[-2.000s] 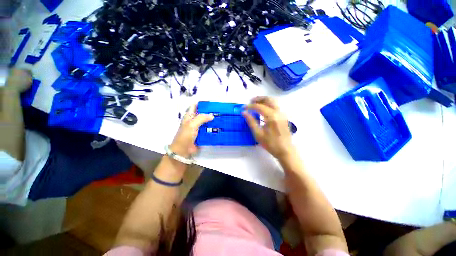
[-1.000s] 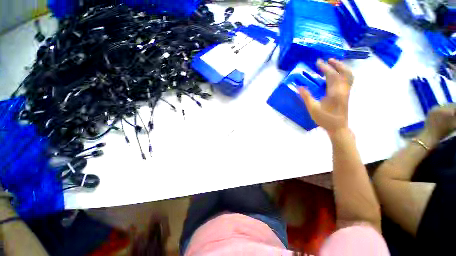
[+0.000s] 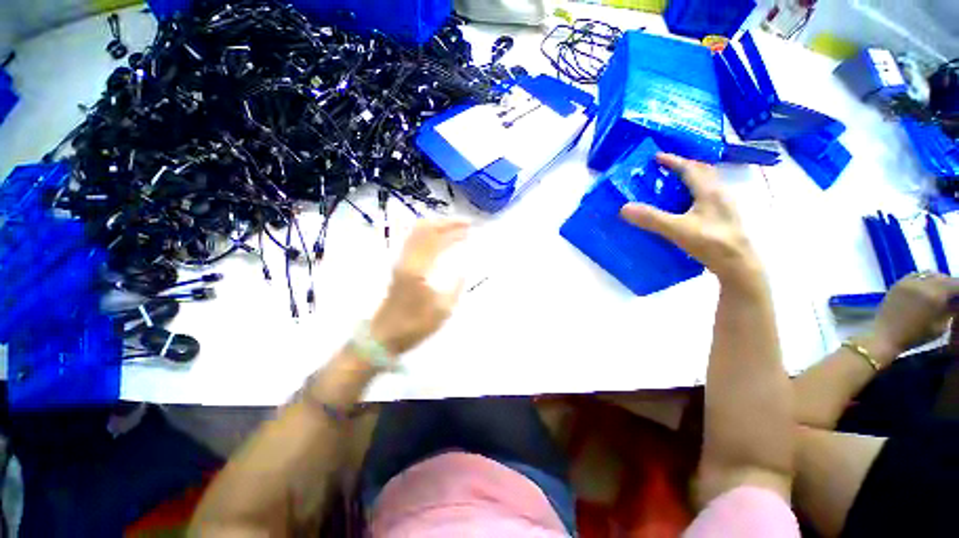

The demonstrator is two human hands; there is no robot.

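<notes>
My right hand (image 3: 699, 215) reaches over the nested stack of blue trays (image 3: 631, 247) right of centre. Its thumb and fingers are spread at the shiny top of the stack; whether they grip a tray cannot be told. My left hand (image 3: 421, 289) is blurred, raised over the white table in front of me, with its fingers apart and nothing seen in it. The filled blue trays (image 3: 63, 305) lie overlapping at the far left, with black coils (image 3: 168, 345) sticking out at their right edge.
A large loose pile of black cables (image 3: 252, 137) covers the back left. Flat printed cards (image 3: 505, 142) lie behind the work spot. A larger tray stack (image 3: 662, 95) stands behind the nested one. Another person's hand (image 3: 915, 305) is at the right edge, beside blue-and-white pieces.
The tray held in both hands two seconds ago is gone from them. The view has turned right. My left hand has come back into view from the left; my right hand stays at the nested stack.
</notes>
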